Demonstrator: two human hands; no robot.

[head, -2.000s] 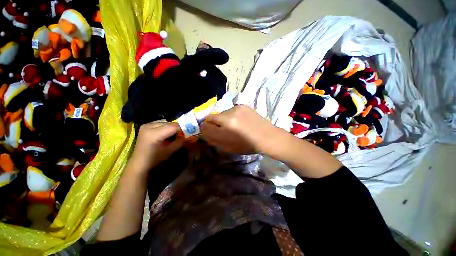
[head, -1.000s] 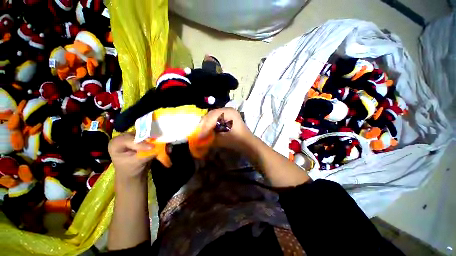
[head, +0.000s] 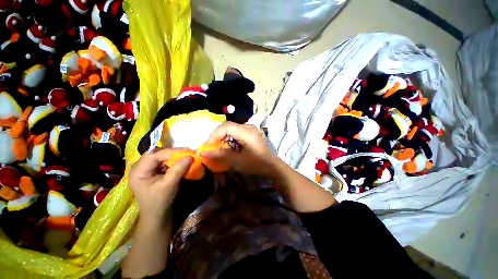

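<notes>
A penguin plush toy lies over my lap, its white belly with yellow edge facing up and its Santa hat pointing away from me. My left hand pinches the orange foot on the left. My right hand holds the other orange foot. A small dark metal tool shows within my right hand; its shape is mostly hidden. A white label shows at the toy's left side, beside my left hand. The black flippers stick out to both sides.
A yellow sack full of penguins stands at left. A crumpled white woven sack with more penguins is at right. A large filled white sack is ahead. A dark floral apron covers my lap.
Compared with one second ago, my left hand has moved right and in from the label side onto the foot. Both hands are closer together at the feet. Earlier, two seconds ago, they were at the label.
</notes>
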